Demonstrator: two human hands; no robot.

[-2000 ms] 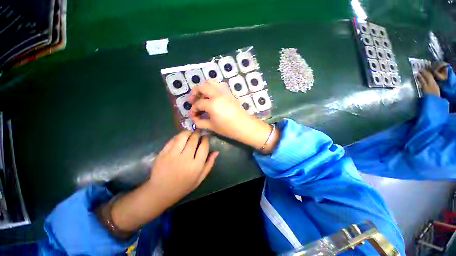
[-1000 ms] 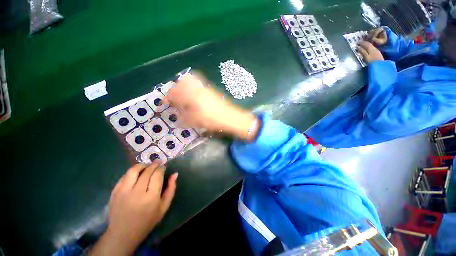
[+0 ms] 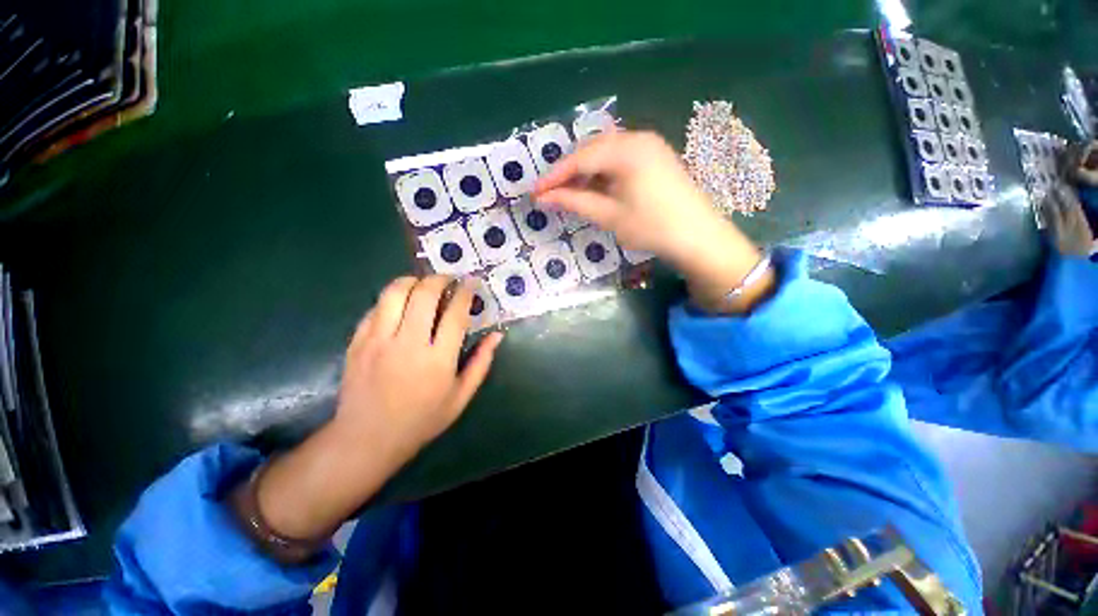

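Observation:
A flat panel [image 3: 494,237] of pale rounded squares with dark round centres lies on the dark green mat. My left hand [image 3: 409,349] rests its fingertips on the panel's lower left corner, fingers bent and thumb apart. My right hand [image 3: 626,193] is over the panel's right part, thumb and forefinger pinched together above the middle; whether a tiny part is between them is too small to tell. A pile of tiny pale parts [image 3: 728,159] lies right of the panel, near my right hand. My right hand hides some units.
A paper label [image 3: 377,104] lies behind the panel. A thick panel stack [image 3: 939,120] stands further right, with a smaller sheet [image 3: 1038,163] and another person's hands [image 3: 1068,205] beyond. Dark layered edges [image 3: 78,72] are at far left. A metal bracket [image 3: 867,578] is at the bottom.
Since one second ago the view has swung left, then back near the earliest one. My right hand has gone from a blur over the panel's right part to a pinch above its middle. My left hand stays at the corner.

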